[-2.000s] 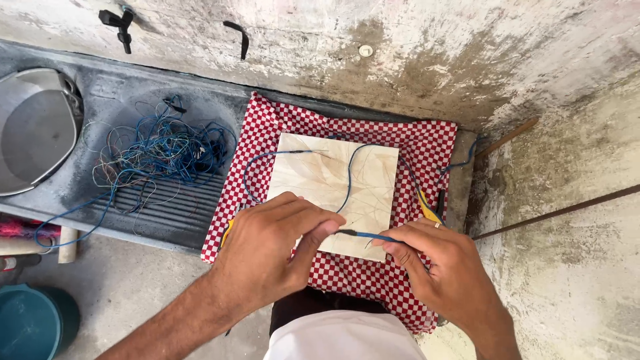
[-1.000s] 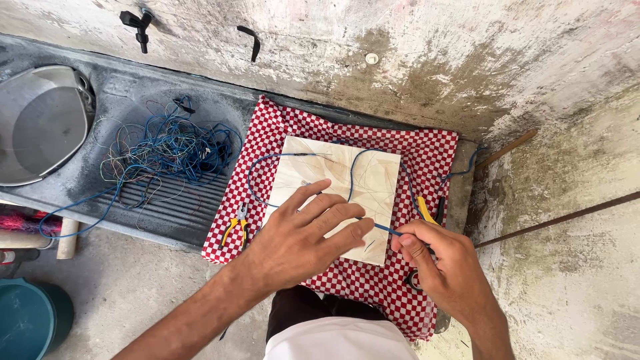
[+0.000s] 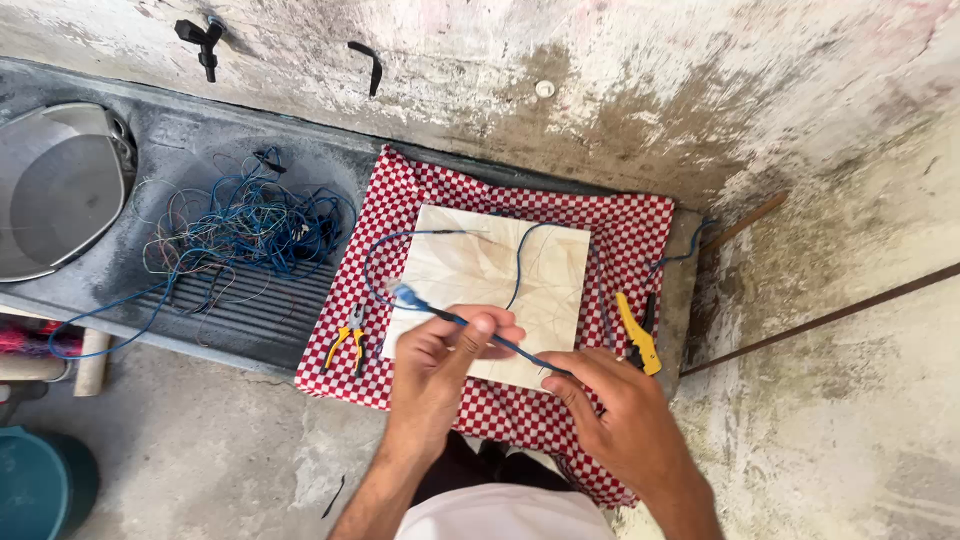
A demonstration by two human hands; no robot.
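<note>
A blue network cable runs between my hands over a pale patterned tile. My left hand pinches it near its plug end, where a light blue connector points to the upper left. My right hand grips the cable farther along with thumb and fingers. Another length of blue cable curves across the tile. Left of the tile, pliers with yellow and black handles lie on a red checked cloth; a yellow cable stripper lies to the right.
A tangle of blue cable and thin wires lies on the ribbed stone sink. A metal basin sits at far left, a teal bucket below it. A black tap juts from the wall; a metal rod crosses at right.
The connector now shows beyond my left hand, which one second ago was spread palm down over the cable. My left hand has turned and pinches the cable. The right hand still holds it.
</note>
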